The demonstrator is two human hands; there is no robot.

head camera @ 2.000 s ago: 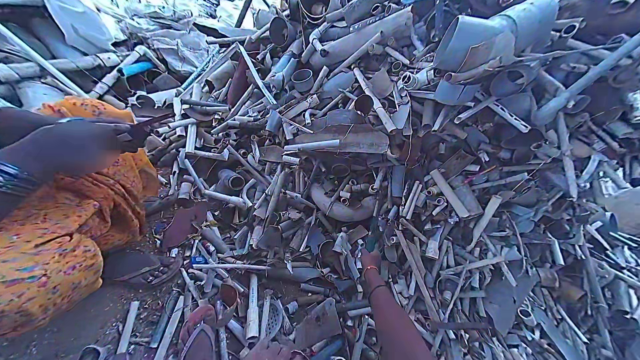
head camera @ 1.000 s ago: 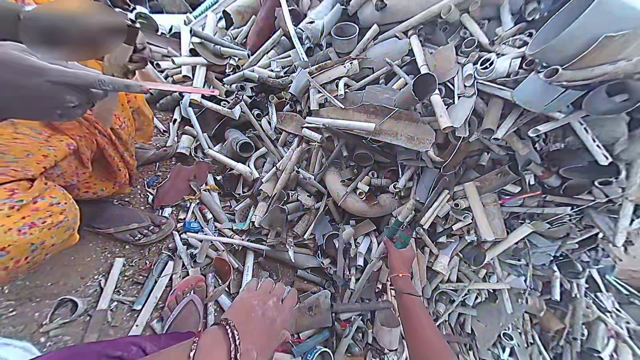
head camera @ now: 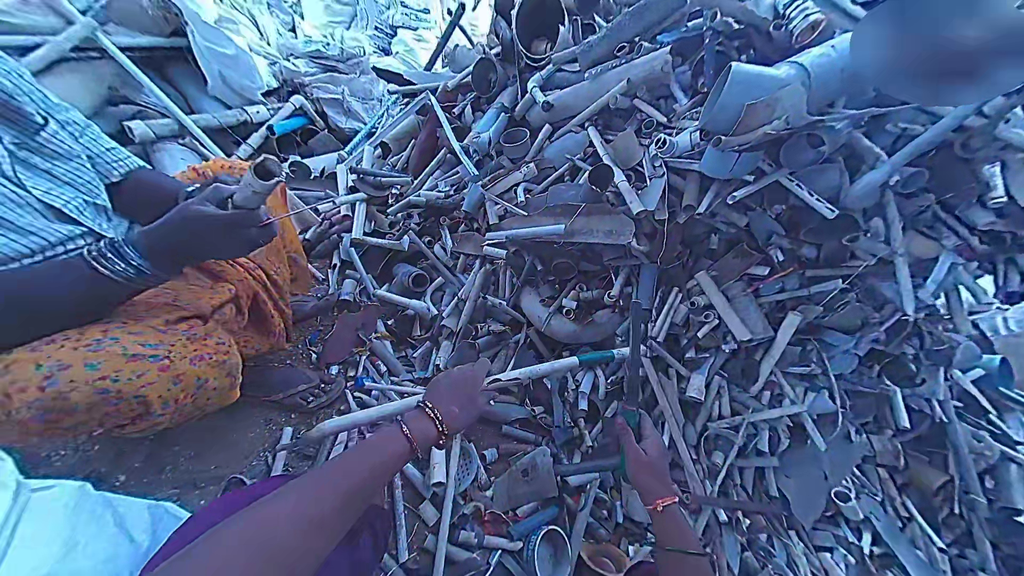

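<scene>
My left hand, with bangles at the wrist, grips a long pale plastic pipe near its middle; the pipe slants up to the right and has a green section near its far end. My right hand is closed on the green handle of a long dark tool whose shaft points away from me, beside the pipe's far end. Whether the pipe touches the tool's shaft is hard to tell. Scrap pipes, fittings and broken plastic pieces lie beneath both hands.
At the left another person in orange patterned cloth holds a short pipe piece and a thin tool. A large heap of scrap pipes spreads ahead and right. White sacks lie at the back left. A curved grey pipe elbow rests mid-heap.
My left hand, seen without a pipe a second ago, now holds the long pale pipe. The co-worker's hands now hold a short pipe piece. The view has shifted.
</scene>
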